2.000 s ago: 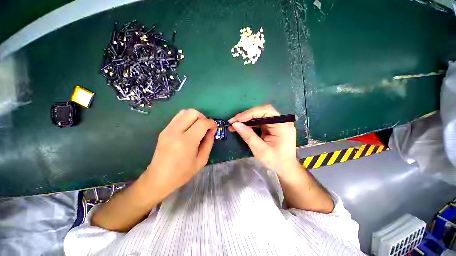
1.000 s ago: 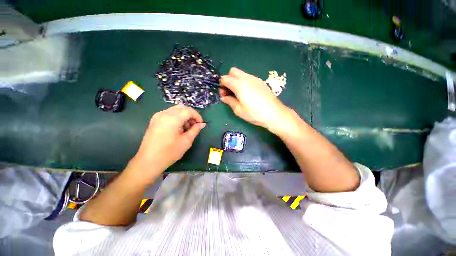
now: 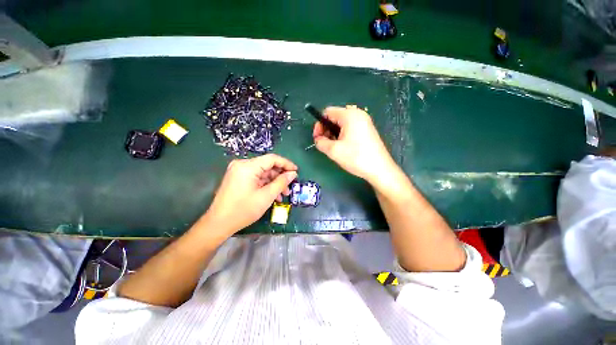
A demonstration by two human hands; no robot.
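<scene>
A black housing with a blue circuit board (image 3: 305, 193) lies on the green bench, its silver-yellow pouch battery (image 3: 280, 213) beside it at lower left. My left hand (image 3: 253, 189) is at the housing's left edge, thumb and forefinger together; whether a tiny part is between them cannot be told. My right hand (image 3: 351, 141) holds black tweezers (image 3: 323, 121), right of the heap of dark leaded components (image 3: 246, 116). A thin pale tip shows below its fingers. The small white parts (image 3: 352, 107) are mostly hidden behind this hand.
A black housing (image 3: 143, 144) with a battery (image 3: 173, 131) lies left of the dark heap. Beyond the white rail (image 3: 223, 48), units (image 3: 383, 28) sit on the green belt. A person's pale sleeve (image 3: 594, 222) is at the right edge.
The housing was between both hands, then lay on the bench. My right hand has moved from the dark heap rightward, the tweezers now showing. My left hand has moved right to the housing.
</scene>
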